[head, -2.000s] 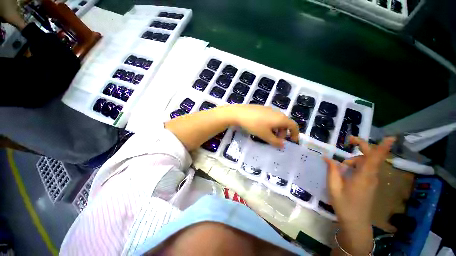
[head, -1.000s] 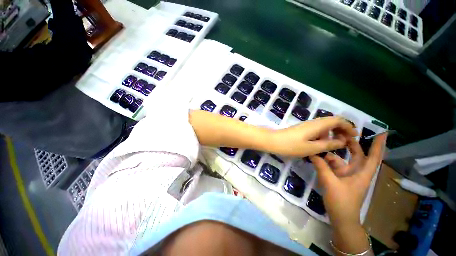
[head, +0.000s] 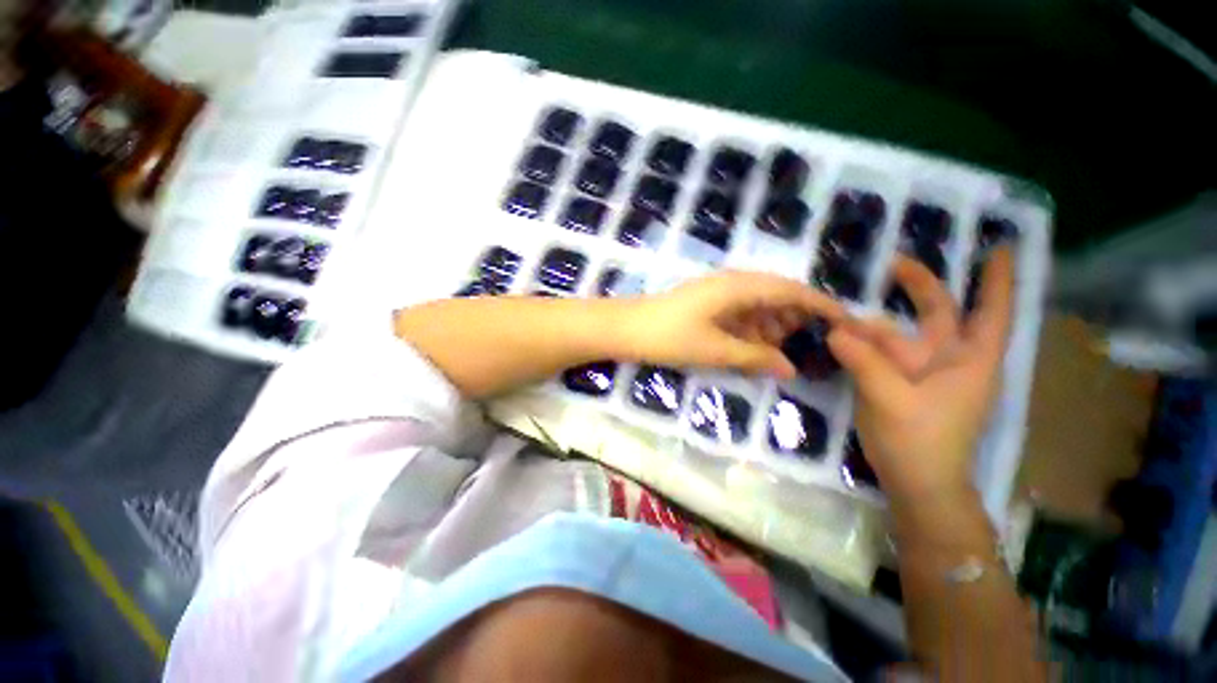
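Note:
The picture is blurred. A large white tray [head: 527, 83] lies in front of me with rows of glossy black housings [head: 797, 427]. My left hand [head: 727, 327] is over the middle of the tray, thumb and fingers bent around a dark housing [head: 812, 350] that looks gripped at the fingertips. My right hand [head: 928, 380] is just to the right, its thumb tip close to or touching that housing and its other fingers spread over the right columns. Whether it holds a small piece cannot be told. Both hands cover part of the tray.
A second white tray of black housings [head: 283, 254] lies to the left beside a person's dark sleeve [head: 60, 254]. A green surface [head: 801, 67] lies beyond the trays. A brown board [head: 1088, 414] and a blurred blue box [head: 1181, 494] are at the right.
The pale dotted sheet seen first over the tray's near half is gone from there. Since a second ago my left hand has moved left and the hands have drawn apart. The camera view has shifted.

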